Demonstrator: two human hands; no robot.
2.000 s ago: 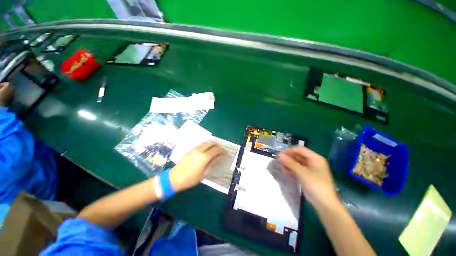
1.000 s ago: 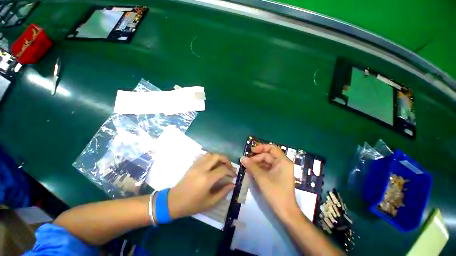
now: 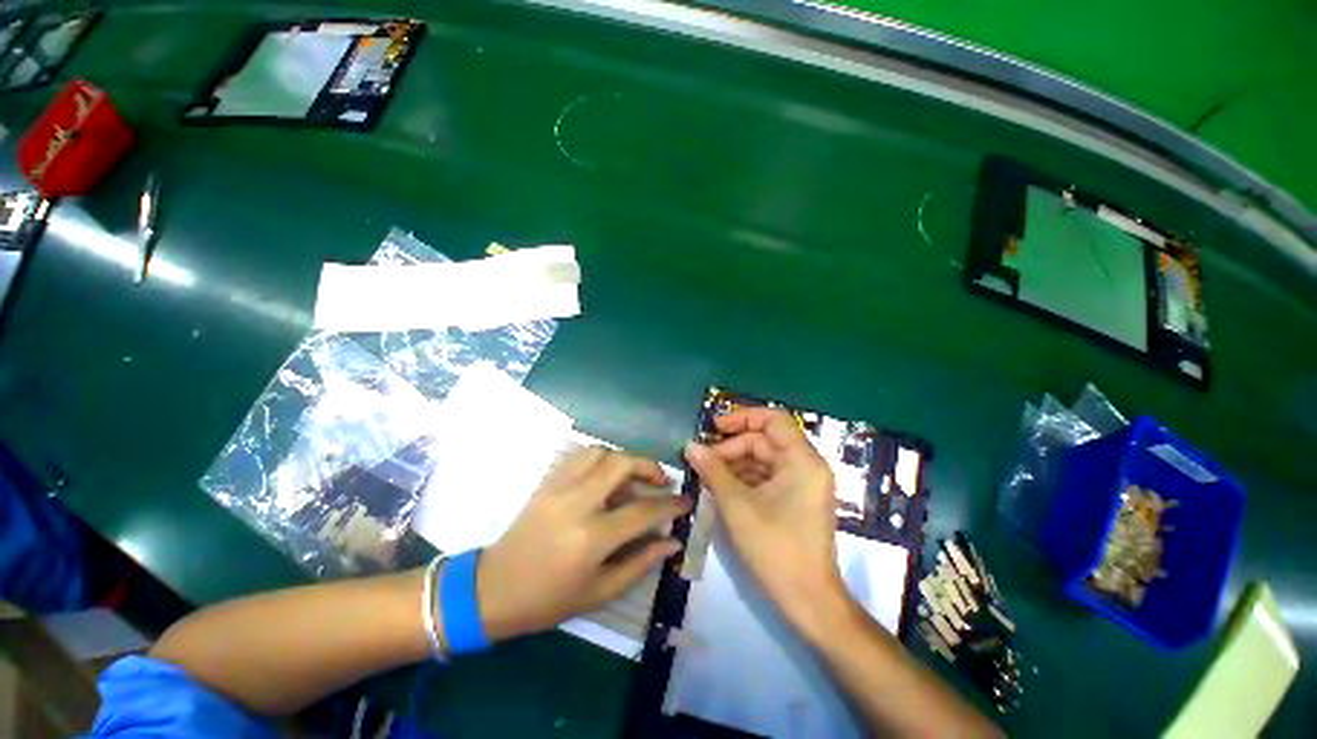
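An opened black tablet with a large pale panel lies in front of me, its electronics at the far end. My right hand is over its upper left corner, thumb and index fingertips close together at the frame; whether they hold a small part cannot be told. My left hand, with a blue wrist strap, rests on a white adhesive sheet left of the tablet. Its fingers are curled and apart, their tips near the tablet's left edge, with no part visible in them. The tablet's near end is cut off.
A crinkled clear bag with a white paper strip lies left. Right are a loose component pile, blue bin, small clear bag and pale yellow sheet. More tablets, a red bin and blue-clothed person show.
Since two seconds ago, my right hand has moved from the tablet's upper right to its upper left corner. The view has shifted, and the component pile shows more fully. Little differs over the last second.
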